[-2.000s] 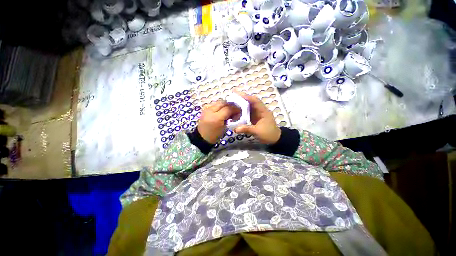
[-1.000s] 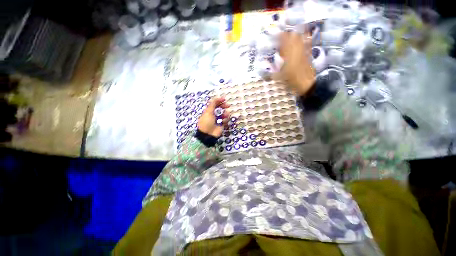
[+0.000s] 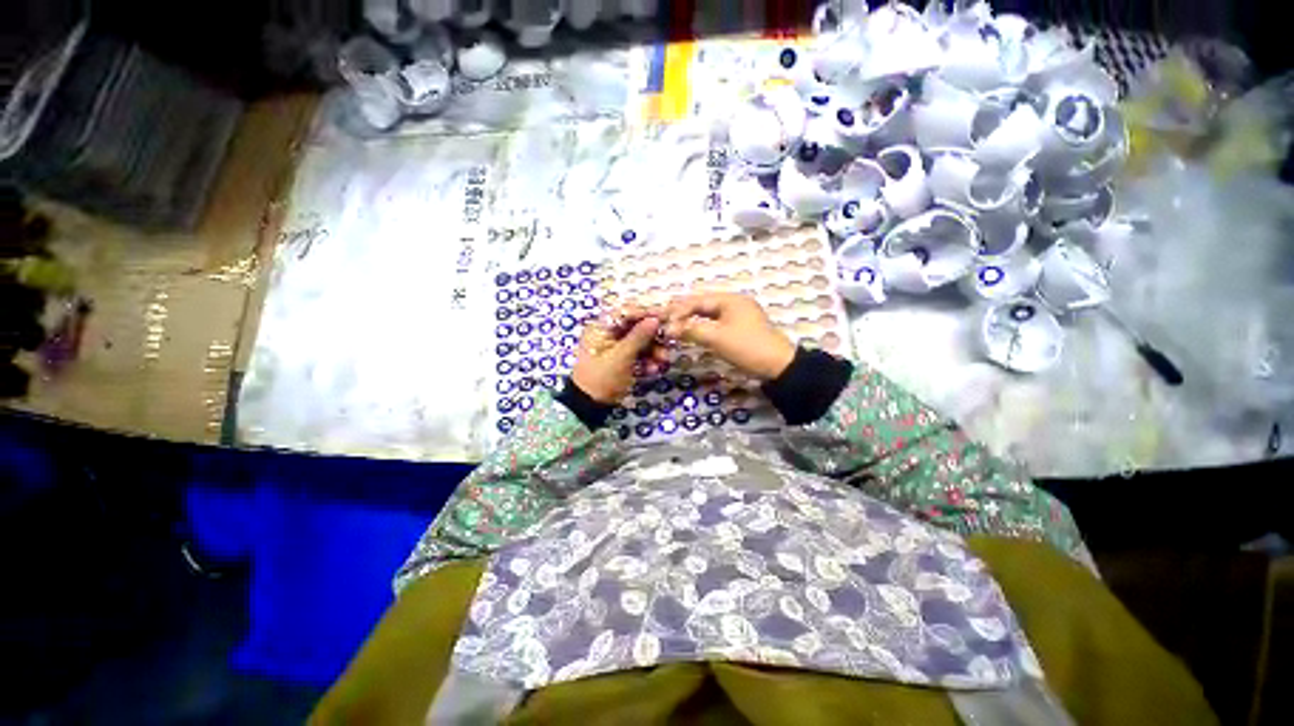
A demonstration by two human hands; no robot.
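The cream holding tray [image 3: 802,270] lies directly in front of me, its left part and front rows filled with purple-ringed round inserts [image 3: 528,341], its right part with bare holes. My left hand [image 3: 613,358] and my right hand [image 3: 734,332] meet over the middle of the tray with fingertips close together. Something small, perhaps a round insert, may be between them, but the fingers hide it. No white shell shows in either hand.
A heap of white shells with dark spots [image 3: 979,156] lies beyond the tray at right. A slim dark tool [image 3: 1157,362] and clear plastic bag [image 3: 1206,255] are right of it. Plain shells [image 3: 376,85] lie at far left, a lone spotted shell [image 3: 625,227] behind the tray.
The white shell seen between my hands two seconds ago is gone from them. My right hand reached to the shell heap, then came back beside my left hand over the tray.
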